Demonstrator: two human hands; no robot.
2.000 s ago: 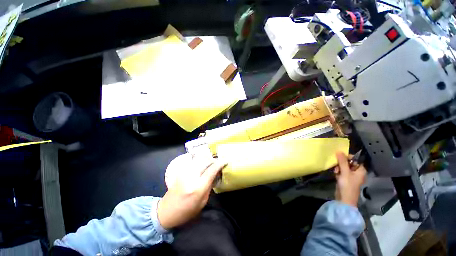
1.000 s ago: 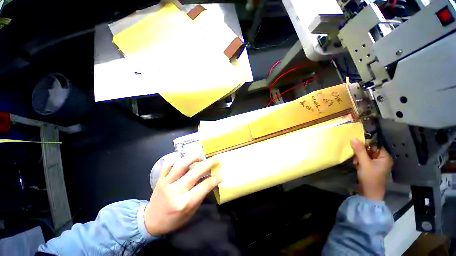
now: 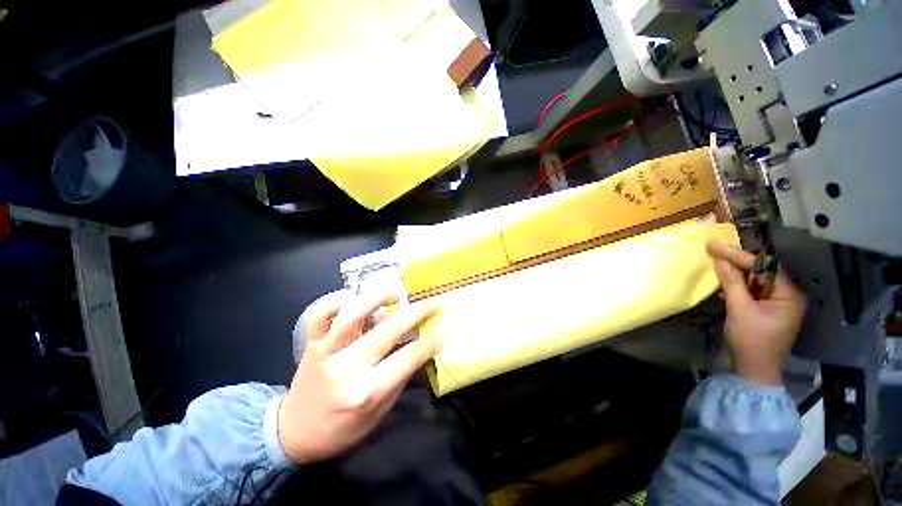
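Note:
A long yellow panel (image 3: 574,301) lies folded over the front side of the machine's narrow arm, along the brown slot of the template. The orange-yellow template (image 3: 564,222) with dark handwriting lies on the arm behind it. My left hand (image 3: 361,371) rests with spread fingers on the panel's left end; the fingertips lie over its edge. My right hand (image 3: 760,311) is at the panel's right end, fingers on its corner, beside the clamp area, with a small dark metal tool in the hand. The panel's underside is hidden.
The sewing head (image 3: 851,178) stands at the right. A stack of yellow sheets (image 3: 386,119) with a brown patch (image 3: 470,63) lies on a white board (image 3: 198,133) behind the arm. A thin red hose (image 3: 564,133) loops beneath the head. A round bin (image 3: 91,168) stands at the left.
The panel now lies up against the template's slot, where a white gap showed before. Both hands moved with it, and the right hand's fingers shifted up on the corner. The view has shifted.

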